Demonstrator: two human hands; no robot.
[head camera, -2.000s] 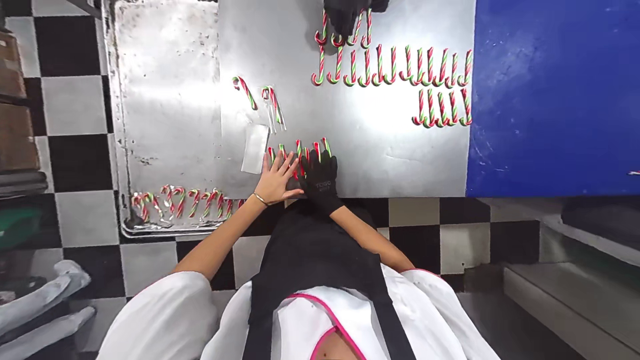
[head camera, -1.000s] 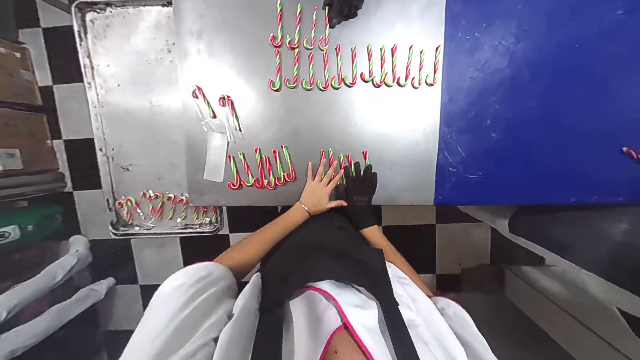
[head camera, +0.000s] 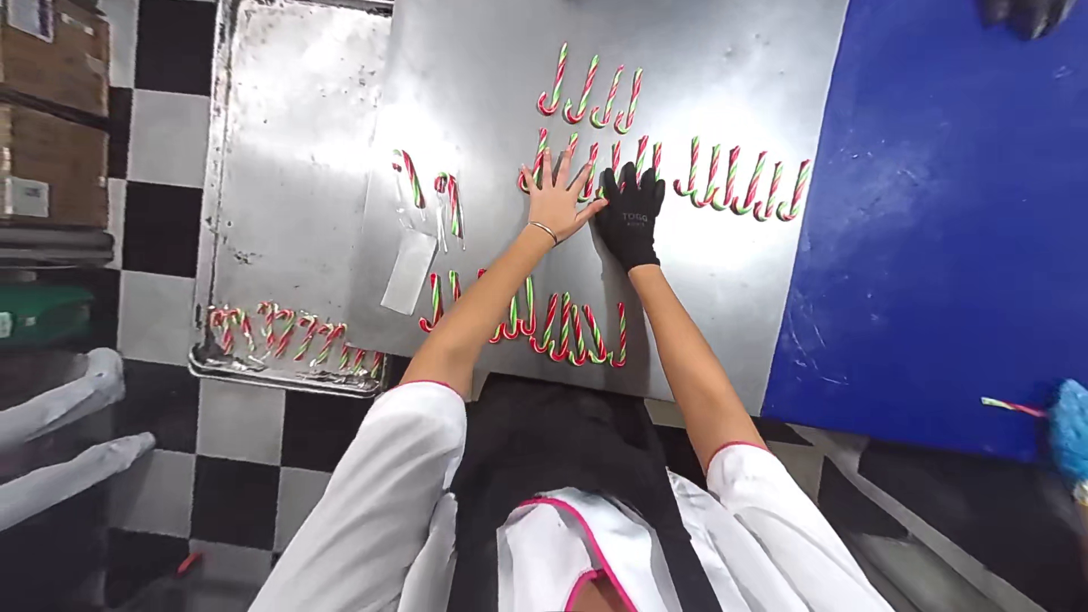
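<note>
My bare left hand (head camera: 557, 200) lies flat with spread fingers over the middle row of red, green and white candy canes. Beside it, my right hand (head camera: 631, 212) in a black glove rests its fingers on canes of the same row. To their right, more canes (head camera: 731, 178) continue that row on the metal table (head camera: 714, 297). Several canes (head camera: 586, 89) lie above my hands. Another row (head camera: 561, 327) runs near the table's front edge, partly under my left forearm. Two wrapped canes (head camera: 412, 178) and a white paper strip (head camera: 410, 272) lie at the left.
A metal tray (head camera: 204, 255) at the left holds wrapped candy canes (head camera: 289, 331) along its front. A blue surface (head camera: 892, 212) adjoins at the right. Another person's dark-gloved hand (head camera: 1028, 13) is at the top right; a blue-gloved hand (head camera: 1069, 425) is near a candy cane (head camera: 1011, 406) at lower right.
Both my hands have moved from the canes by the front edge up to the middle row. The other person's dark-gloved hand has left the upper canes. The view has shifted.
</note>
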